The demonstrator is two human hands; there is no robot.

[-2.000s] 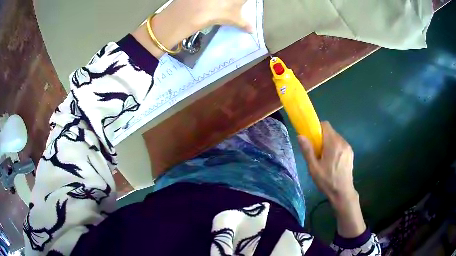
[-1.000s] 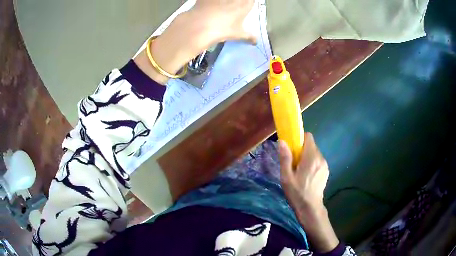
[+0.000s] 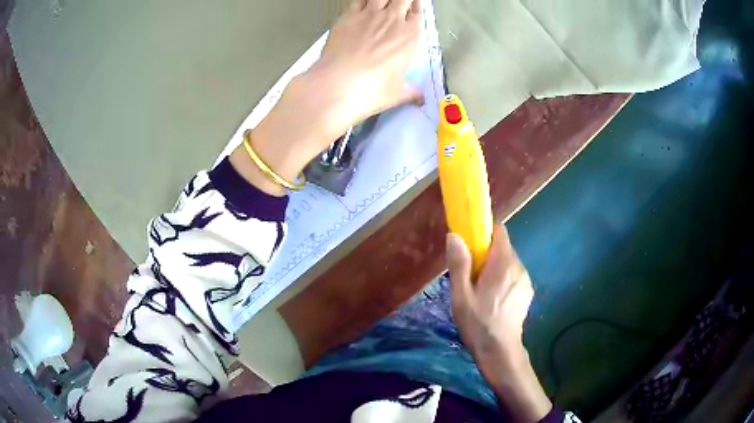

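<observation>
My right hand (image 3: 492, 293) is closed round the rear of the yellow electric scissors (image 3: 465, 186). Their tip, in front of the red button, is at the right edge of the white paper pattern (image 3: 376, 194), where the khaki fabric (image 3: 165, 91) begins. My left hand (image 3: 372, 62) lies spread on the pattern's upper part, its fingertips near the top edge of the picture. The handled metal weight (image 3: 337, 165) sits on the pattern, partly hidden under my left wrist. Fabric shows on both sides of the pattern and as a narrow strip along its lower edge.
The reddish-brown table (image 3: 372, 268) shows between the fabric and my body, its edge running up to the right. A white rounded device (image 3: 43, 330) stands at lower left. The green floor (image 3: 612, 215) is at right, with a dark cable (image 3: 591, 320) on it.
The pattern, weight and table sit lower in the picture. My left hand lies lower too, with more of it showing. The yellow scissors are more upright, and their tip is farther up the pattern's right edge.
</observation>
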